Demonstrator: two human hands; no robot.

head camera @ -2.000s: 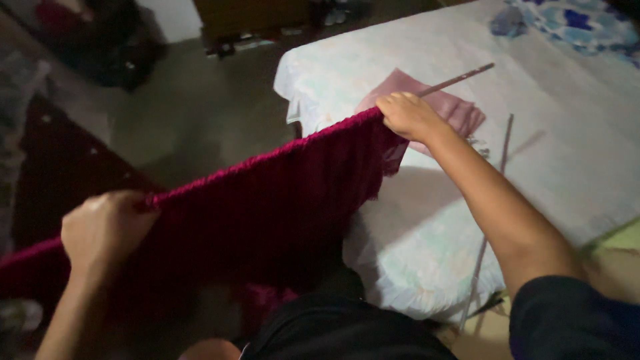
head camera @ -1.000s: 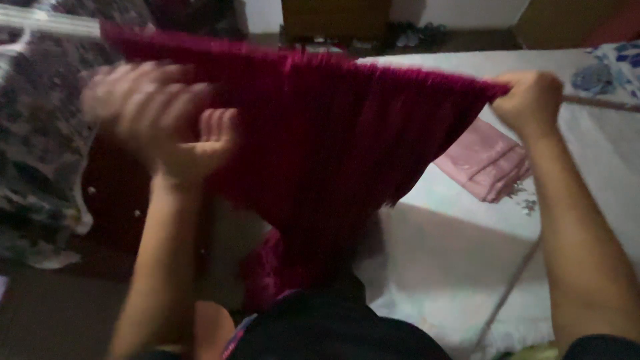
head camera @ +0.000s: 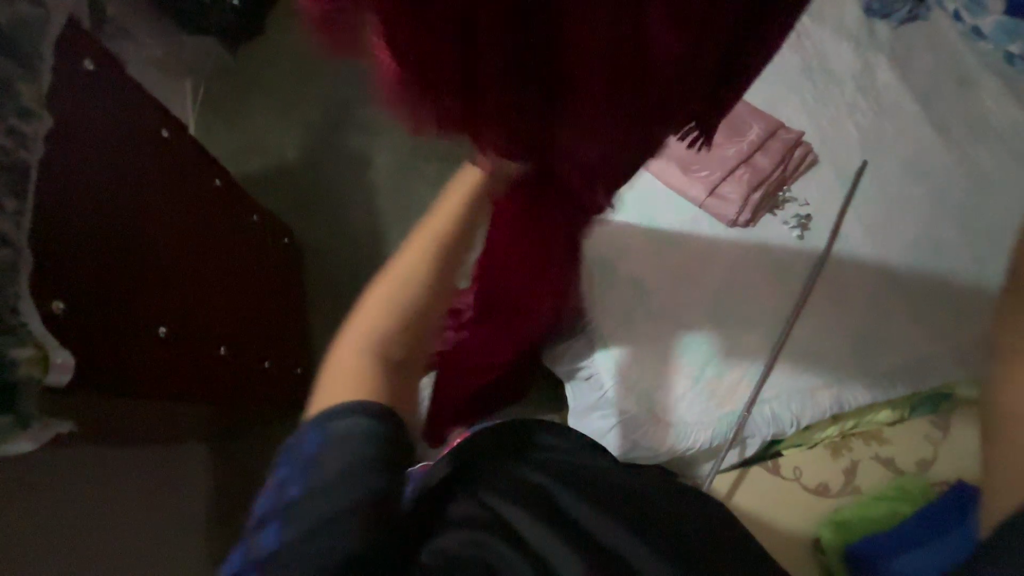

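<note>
A dark red fringed cloth (head camera: 576, 72) hangs across the top middle, blurred, with a long fold (head camera: 520, 296) falling toward my lap. My left forearm reaches up to it, and my left hand (head camera: 498, 166) is almost wholly hidden at the cloth, so its grip cannot be seen. At the right edge only part of my right forearm shows; the hand is out of the picture. A folded pink cloth (head camera: 740, 164) lies on the white bed sheet (head camera: 904, 104), beside a small heap of shiny bits (head camera: 796, 220). Right of them a thin rod (head camera: 800, 308) lies slantwise.
Dark red furniture with shiny studs (head camera: 160, 240) stands at left, with a patterned cloth (head camera: 20, 160) at its edge. Green and blue cloths (head camera: 912, 528) lie on a beige patterned surface (head camera: 848, 464) at lower right. Blue-and-white fabric (head camera: 992, 24) is at upper right.
My left hand, open and blurred in front of the red cloth a second ago, is now mostly hidden at it. My right hand has left the view, which has tilted down.
</note>
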